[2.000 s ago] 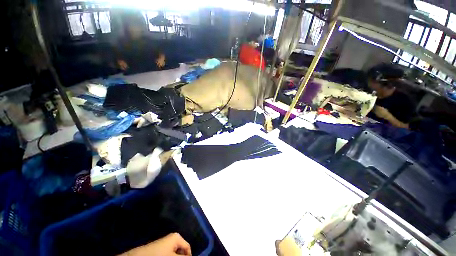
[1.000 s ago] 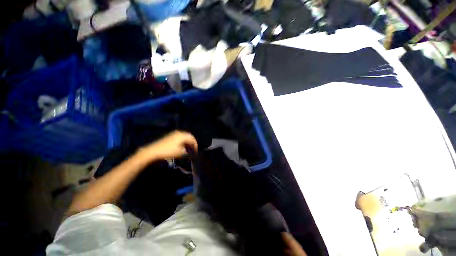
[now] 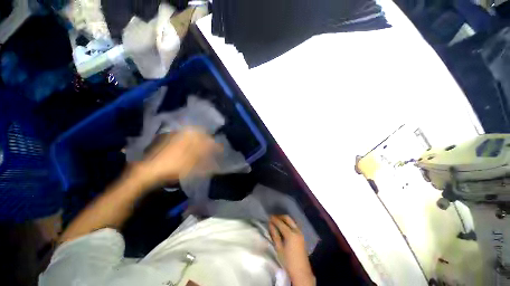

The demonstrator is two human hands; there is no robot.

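Pale grey cloth pieces (image 3: pixel 204 115) lie bunched in and over the blue crate (image 3: pixel 226 84) left of the table. My left hand (image 3: pixel 187 156) is blurred over the crate, among the grey cloth. Whether its fingers hold the cloth is unclear. My right hand (image 3: pixel 285 228) rests on a grey piece (image 3: pixel 279 204) spread over my lap near the table's edge. Its fingers are bent and partly hidden, so its grip is unclear.
A dark panel stack (image 3: pixel 291 25) lies at the far end of the white table (image 3: pixel 341 106). The sewing machine (image 3: pixel 475 167) stands at the right. A second blue crate (image 3: pixel 25 162) is at far left, with white scraps (image 3: pixel 151 42) behind the crates.
The view has swung down, then shifted right. Dark cloth lay over my lap and the crate; pale grey cloth now shows there. My right hand is now clearly visible on my lap.
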